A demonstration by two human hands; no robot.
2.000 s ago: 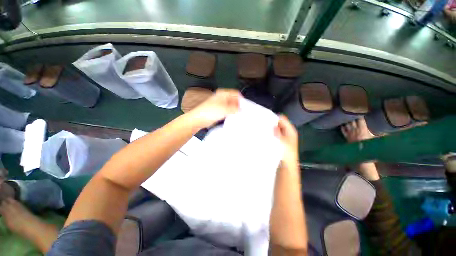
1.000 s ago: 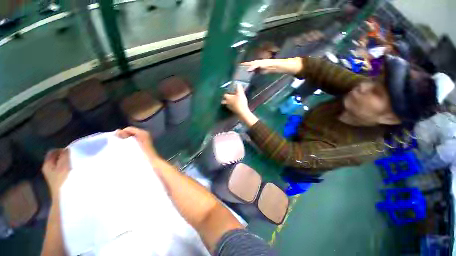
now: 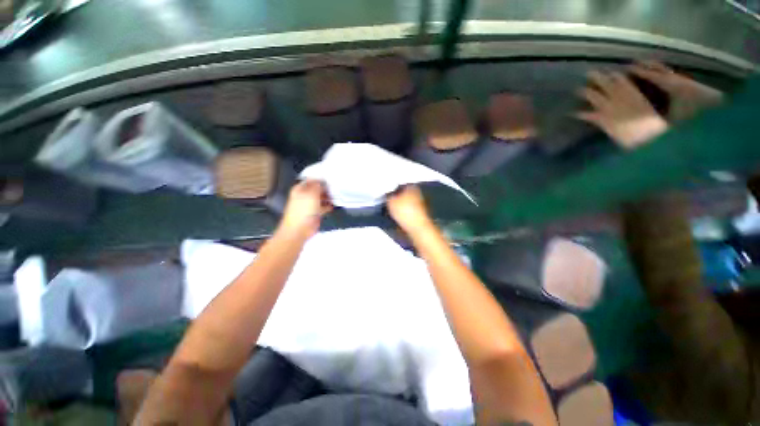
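My left hand [image 3: 308, 204] and my right hand [image 3: 405, 204] grip the near rim of a white protective bag [image 3: 354, 170] between them, above the belt. The bag is seen nearly end-on, with a loose corner pointing right. A stack of flat white bags [image 3: 358, 291] lies below my hands, between my forearms. A grey unit with a wood-look end panel [image 3: 246, 173] stands just left of the held bag. Whether the held bag touches any unit cannot be told.
More bare units [image 3: 446, 125] stand along the belt. Bagged units [image 3: 154, 146] lean at the back left, and another bagged unit [image 3: 117, 299] lies at left. Bare units [image 3: 573, 273] lie at right. A person's hands [image 3: 625, 108] reach in beside a green post [image 3: 600, 179].
The view has swung back from the neighbour at right to the belt. My hands have moved with the bag, now above the belt beyond the stack. The neighbour's hands have moved apart from where they were.
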